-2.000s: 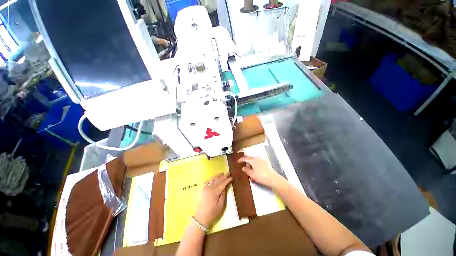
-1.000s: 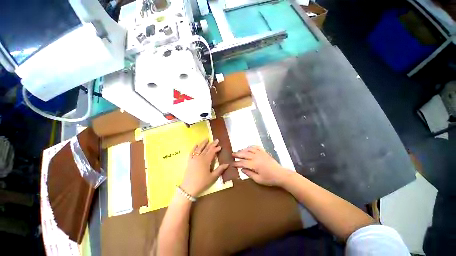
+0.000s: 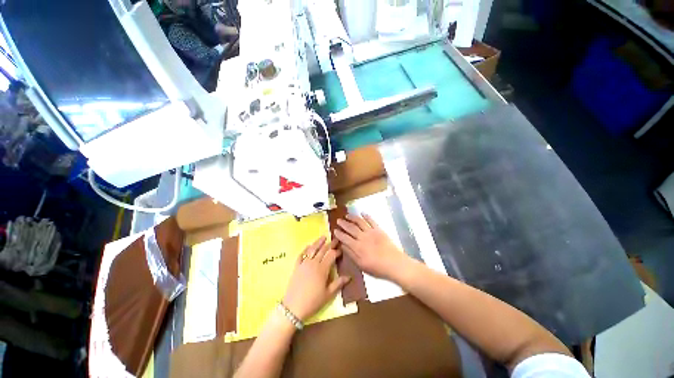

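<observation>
A yellow template flap point(image 3: 275, 258) with small black writing lies under the sewing head. A narrow reddish-brown strip point(image 3: 353, 284) lies along its right edge, another strip point(image 3: 228, 284) along its left. My left hand point(image 3: 314, 279) rests flat on the flap's right edge, fingertips at the right strip. My right hand point(image 3: 369, 249) lies flat across the right strip and the white template strip point(image 3: 378, 207), covering part of both. Both hands hold nothing. A large brown panel point(image 3: 362, 343) lies below the template and reaches the table's front edge.
The white sewing head point(image 3: 277, 166) stands just behind the flap. A clamp bar point(image 3: 384, 108) crosses the teal bed point(image 3: 436, 81). The dark grey table point(image 3: 510, 214) extends right. Fanned brown pieces point(image 3: 140, 299) lie left, with clear plastic. A screen point(image 3: 85, 66) stands upper left. A person's patterned sleeve point(image 3: 193, 43) shows behind.
My right hand has moved up along the right strip and now covers its upper-middle part. My left hand stays at the flap's right edge. The camera view has shifted.
</observation>
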